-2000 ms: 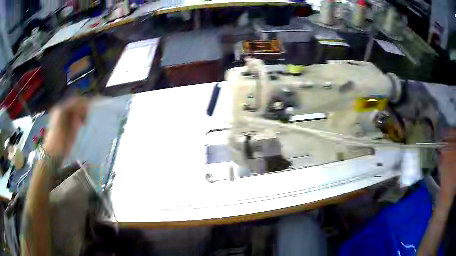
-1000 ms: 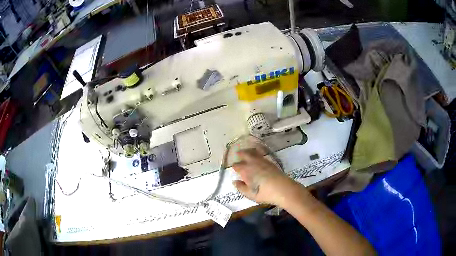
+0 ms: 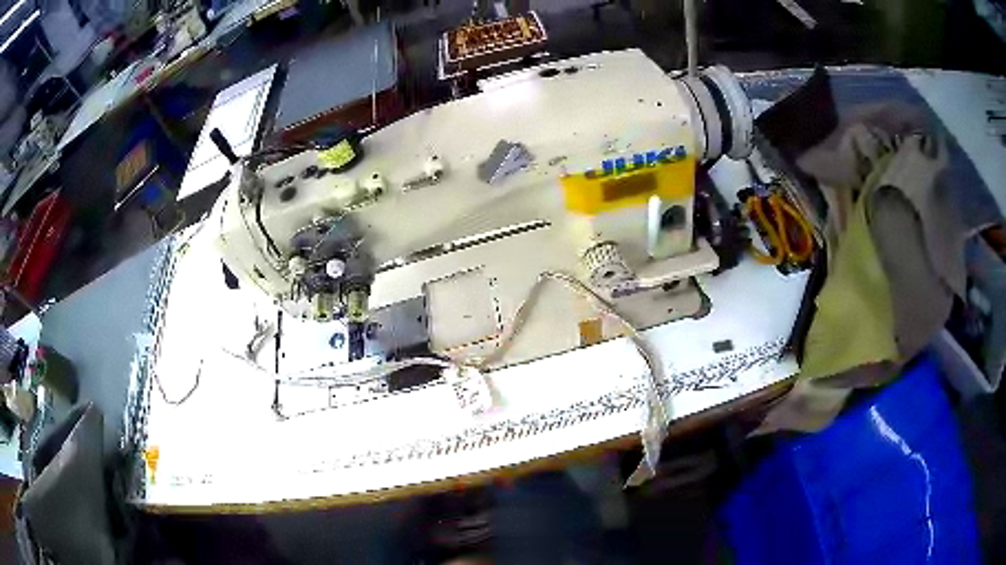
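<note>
A pale cloth tie lies loose across the white machine table; its right end hangs over the front edge. A small white ticket is on the tie, in front of the machine bed. The cream JUKI sewing machine stands behind it, its needle end at the left and handwheel at the right. Neither of my hands is in the picture.
Scissors with orange-yellow handles lie beside the handwheel end. Grey-beige and olive cloth pieces drape at the right, above a blue plastic bin. Grey-beige cloth is at the lower left. A smaller table stands behind.
My hand seen over the table a second ago has left the picture. The tie now lies extended to the right over the front edge. The machine appears slightly further right as the view shifted.
</note>
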